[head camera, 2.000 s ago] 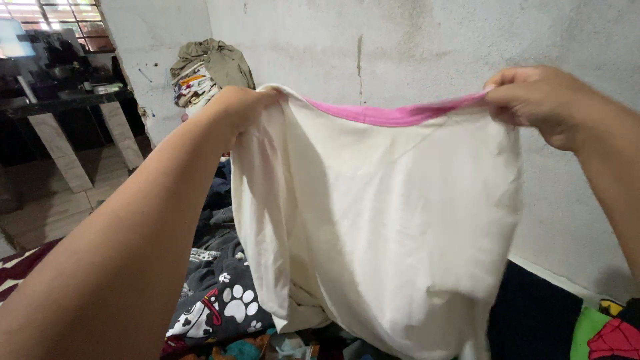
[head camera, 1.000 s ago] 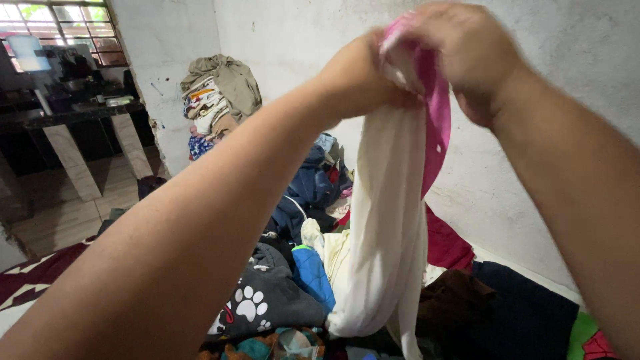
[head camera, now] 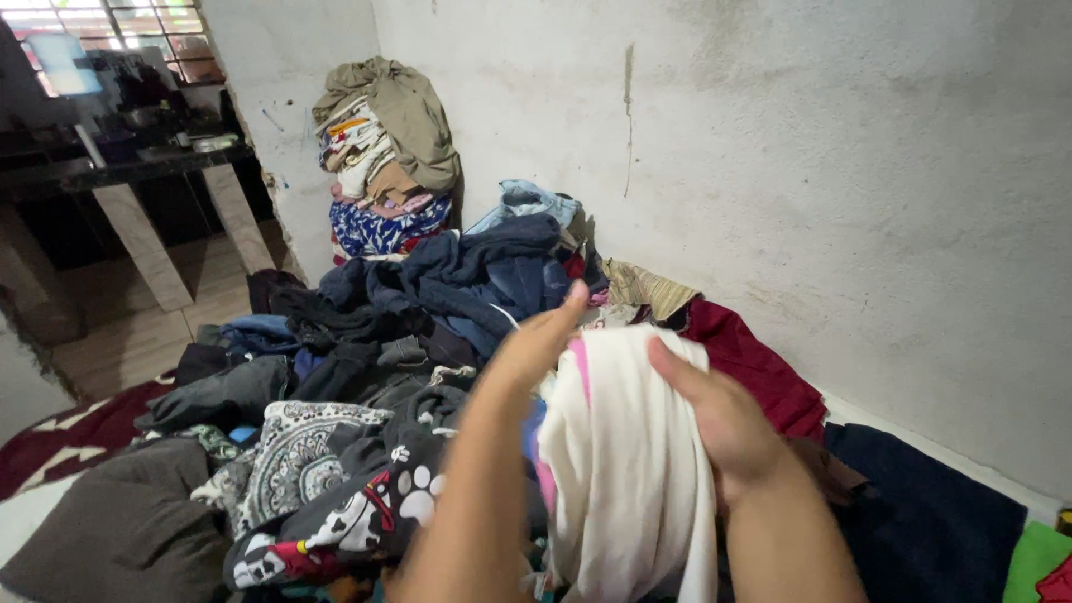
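A white cloth garment with pink trim (head camera: pixel 624 452) hangs in loose folds between my two hands, above a heap of clothes. My right hand (head camera: pixel 720 414) grips its right side, the thumb lying over the top fold. On the other side, my left hand (head camera: pixel 536 343) is by the garment's upper left edge, blurred, with its fingers extended; whether it grips the cloth cannot be told. Behind them lies dark blue clothing (head camera: pixel 494 268). A dark garment with a white paw print (head camera: pixel 419 494) is to the left of my left forearm.
A tall stack of folded cloths (head camera: pixel 389 151) stands against the concrete wall (head camera: pixel 796 167). Red cloth (head camera: pixel 754 368) and a navy cloth (head camera: pixel 921 502) lie at the right. A dark counter (head camera: pixel 126 172) is beyond the wall's edge at the far left.
The white garment was spread wide between my hands, then gathered into a long hanging bunch. Now it is folded over and held lower, with my hands on either side.
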